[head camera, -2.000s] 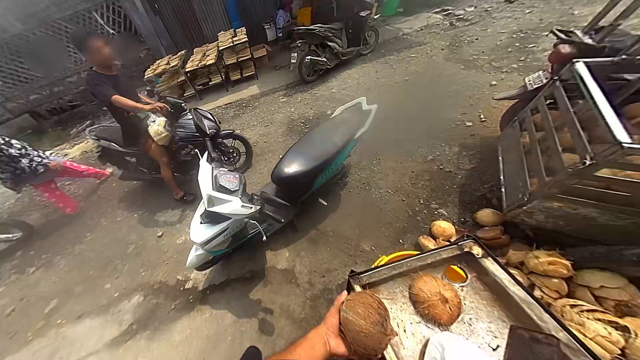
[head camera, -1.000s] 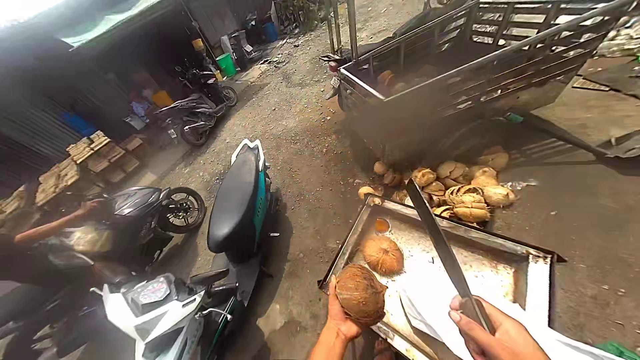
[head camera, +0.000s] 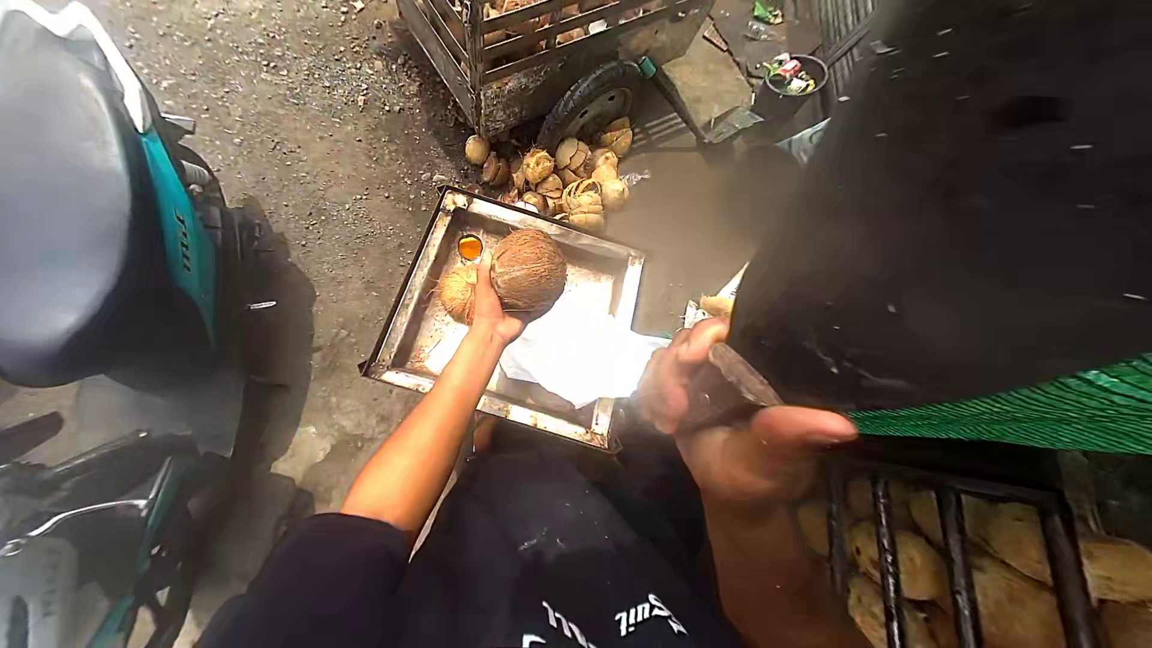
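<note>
My left hand (head camera: 495, 310) holds a brown husked coconut (head camera: 529, 270) above a metal tray (head camera: 409, 319). A second, lighter coconut (head camera: 457, 293) rests in the tray, partly behind my left hand. Near the tray's far left corner is a round opening (head camera: 470, 247) that shows orange. White sheet material (head camera: 585, 360) lies over the tray's near right part. My right hand (head camera: 720, 387), raised close to the camera at the right, is closed on the dark handle of the large knife (head camera: 743, 376). The blade cannot be told apart from the large dark blur beside it.
A scooter (head camera: 171, 225) stands at the left. Beyond the tray lie coconut shells and husks (head camera: 576, 180), beside a slatted cart (head camera: 540, 63) with a wheel (head camera: 594, 103). A waste bucket (head camera: 795, 76) is at the far right. Green netting (head camera: 1017, 409) hangs above a barred crate of coconuts (head camera: 972, 558).
The knife in my right hand was over the tray a second ago; that hand is now raised at the right. The left hand still holds the coconut. The view has turned down and right.
</note>
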